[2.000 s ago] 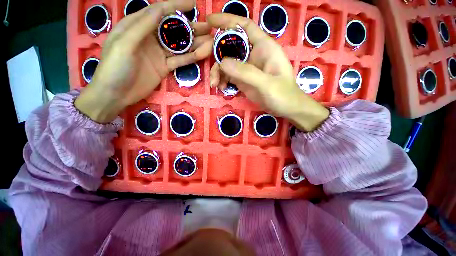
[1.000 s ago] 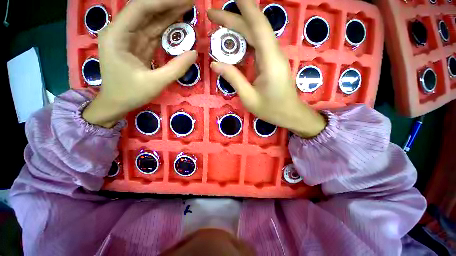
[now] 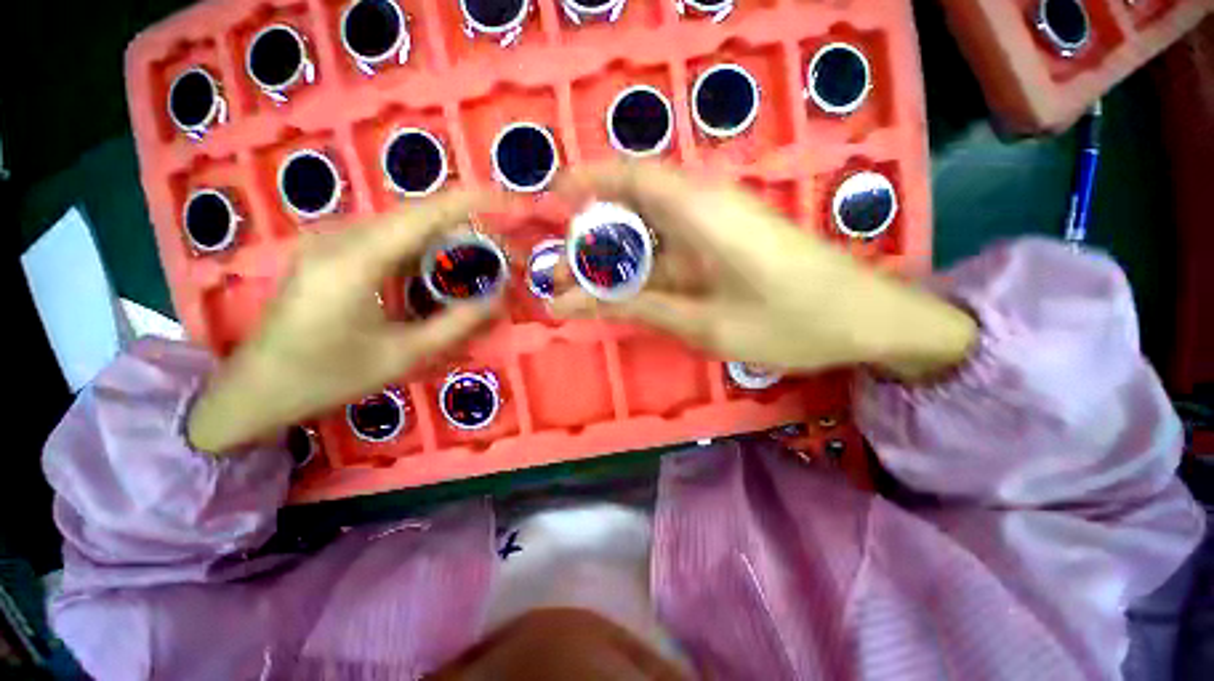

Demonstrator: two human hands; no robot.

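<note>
My left hand [image 3: 366, 313] holds a round smartwatch [image 3: 465, 269] by its edge, with the display facing up and reddish marks on black. My right hand [image 3: 719, 273] holds a second smartwatch [image 3: 611, 252], also display up, with reddish marks and a pale reflection. Both hands are slightly blurred. They are above a coral foam tray [image 3: 559, 455] with rows of square pockets. Most pockets that show hold dark round watches, such as the watch [image 3: 526, 157] above the hands. Two bare pockets [image 3: 569, 386] show in the bottom row. The hands hide several pockets.
A neighbouring foam tray [image 3: 1052, 80] with watches is at the upper right. A blue and white pen [image 3: 1085, 180] lies below it on the dark green table [image 3: 985, 200]. A white card [image 3: 73, 295] lies at the left.
The two watches have turned from case backs up to displays up. Both hands appear lower in the picture. The whole view has shifted and tilted, so the tray sits higher and at an angle.
</note>
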